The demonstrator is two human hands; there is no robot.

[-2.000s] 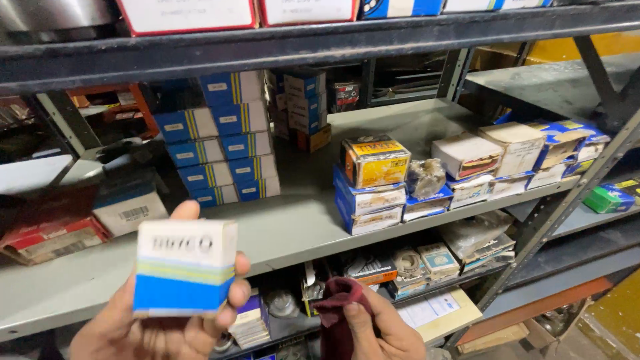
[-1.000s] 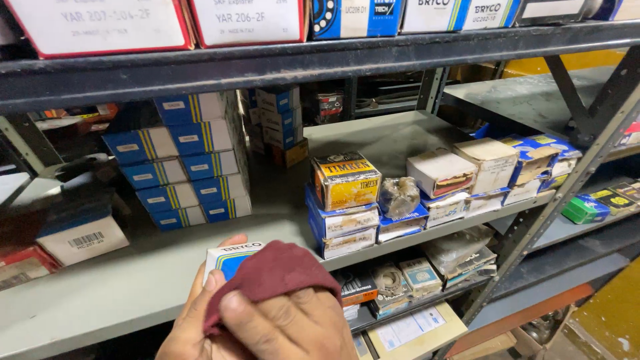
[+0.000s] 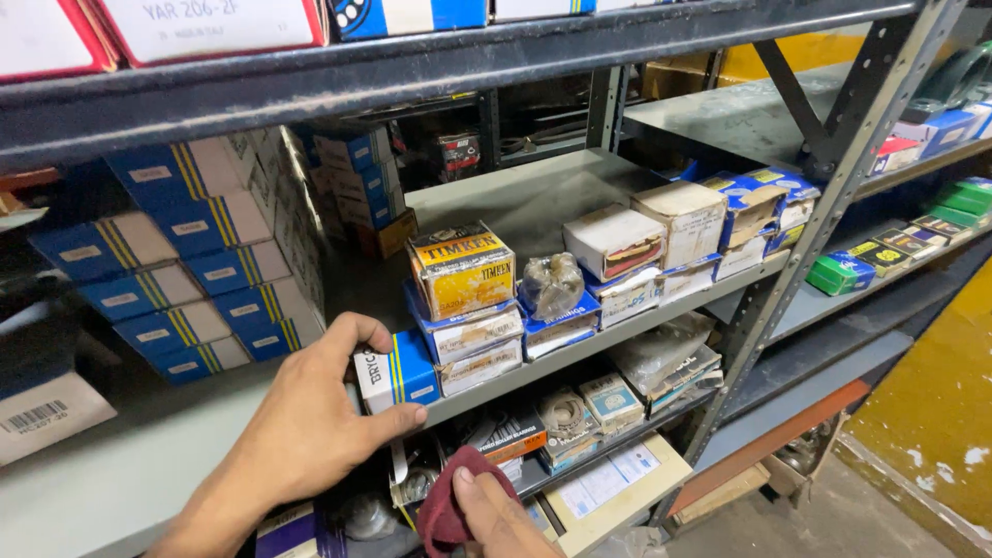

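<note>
My left hand [image 3: 318, 418] grips a blue and white Bryco box [image 3: 397, 372] by its sides. The box rests at the front of the grey metal shelf [image 3: 542, 353], right beside two stacked blue and white bearing boxes [image 3: 477, 353] that carry a yellow Timken box [image 3: 463, 271]. Below the shelf edge, my right hand [image 3: 504, 511] holds a maroon cloth [image 3: 457, 504] between thumb and fingers. To the right of the Timken box, a plastic-wrapped metal part [image 3: 552, 287] sits on another blue box.
Stacked blue and white boxes [image 3: 221, 271] stand at the left. Worn white boxes [image 3: 616, 240] line the right part of the shelf. A dark shelf beam [image 3: 465, 70] crosses above, an upright [image 3: 806, 263] stands at right, and a bearing [image 3: 562, 412] lies on the lower shelf.
The Bryco box, earlier held in front of the shelf and covered by the cloth, now rests on the shelf beside the Timken stack. My right hand has moved off it with the cloth.
</note>
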